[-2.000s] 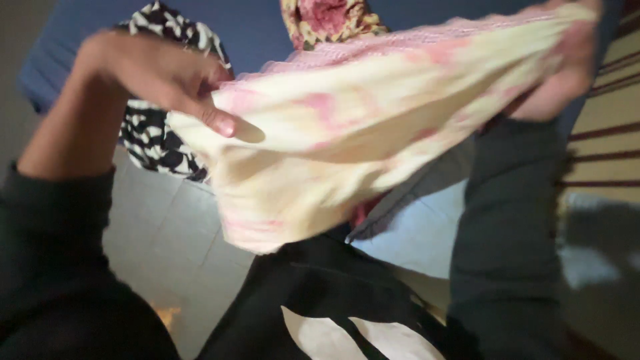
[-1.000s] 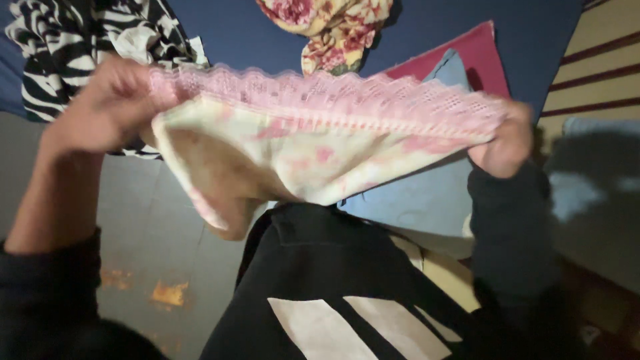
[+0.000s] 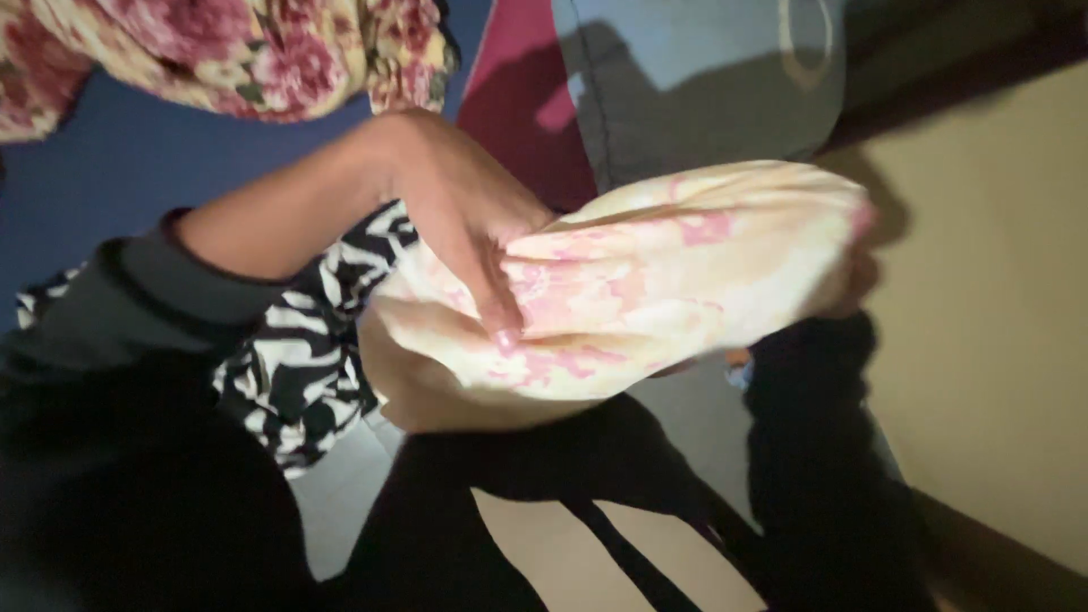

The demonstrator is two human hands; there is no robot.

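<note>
A cream garment with pink blotches [image 3: 629, 289] is bunched between both hands, above my lap. My left hand [image 3: 467, 212] grips it near its left part, with the thumb lying on top and the other fingers hidden in the cloth. At its right end my right hand [image 3: 858, 272] holds it from behind, mostly covered by the fabric. The pink lace edge seen earlier is hidden.
Floral cloth [image 3: 280, 55] lies on the blue surface [image 3: 127, 178] at upper left. Black-and-white patterned fabric [image 3: 306, 365] is under my left forearm. Folded light-blue cloth [image 3: 705, 85] overlaps a dark-pink one [image 3: 531, 102]. A pale beige surface [image 3: 986, 297] is at right.
The garment, stretched wide with its lace edge on top one second ago, is now bunched, and my hands have come closer together. The view has shifted strongly.
</note>
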